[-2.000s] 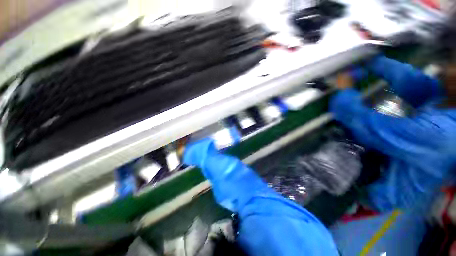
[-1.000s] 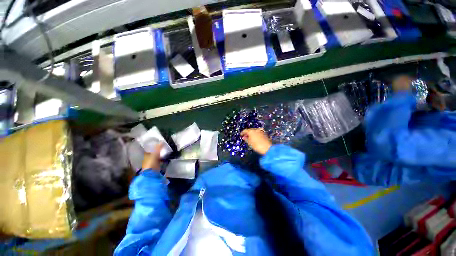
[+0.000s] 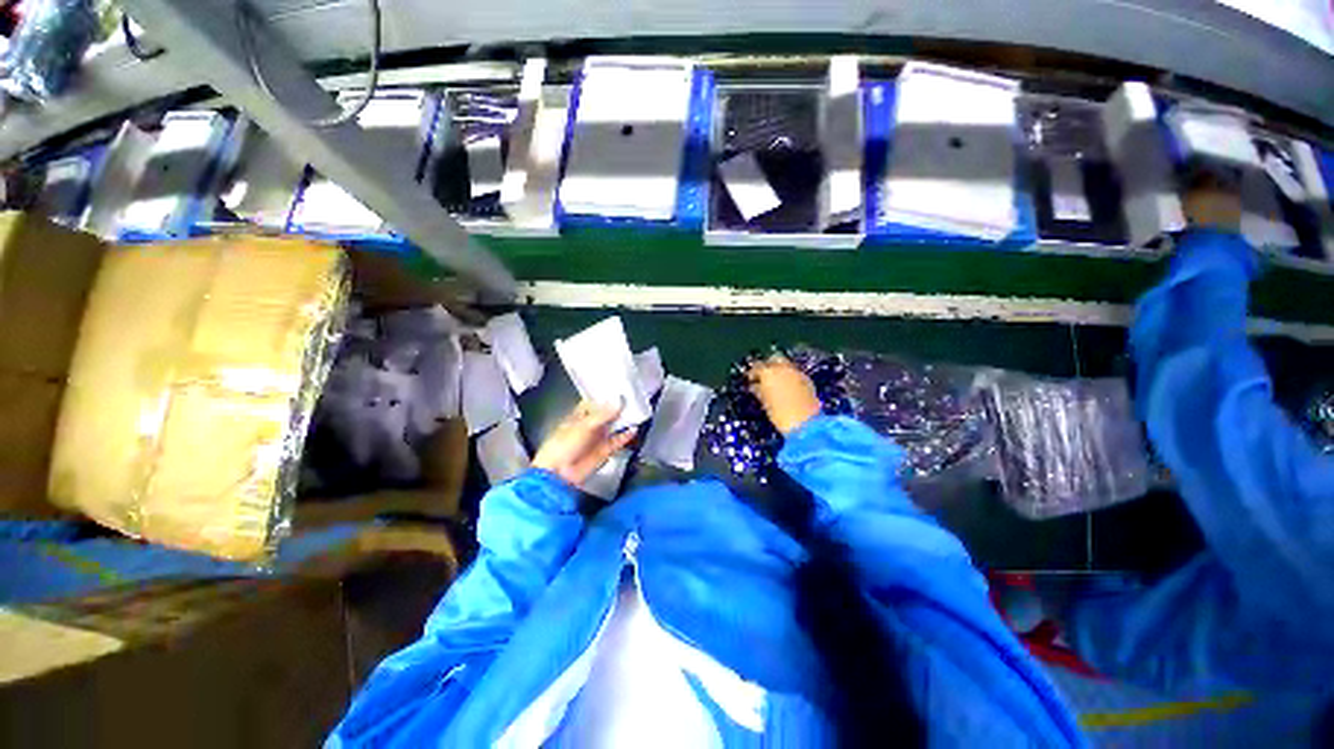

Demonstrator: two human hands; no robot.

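Note:
My left hand (image 3: 582, 442) holds a white packet (image 3: 601, 369) by its lower edge, above the dark green bench. Other white packets (image 3: 676, 423) lie fanned on the bench around it, and more are piled inside a tan carton at the left. My right hand (image 3: 784, 392) is at the dark glittering heap of small pieces (image 3: 742, 435). Its fingertips are bent down into the heap's upper part, and whether they grip a piece cannot be told. A clear crinkled bag (image 3: 904, 410) lies right of the heap.
Open blue and white retail boxes (image 3: 626, 141) stand in a row on the belt beyond the bench. A tan carton flap (image 3: 190, 388) rises at the left. A slanted grey post (image 3: 344, 161) crosses the upper left. A neighbour's blue sleeve (image 3: 1229, 395) reaches to the boxes at the right.
My left hand has lifted a packet from the fanned ones and moved right. My right hand stays at the heap. The view has shifted, and the neighbour's arm now reaches the boxes.

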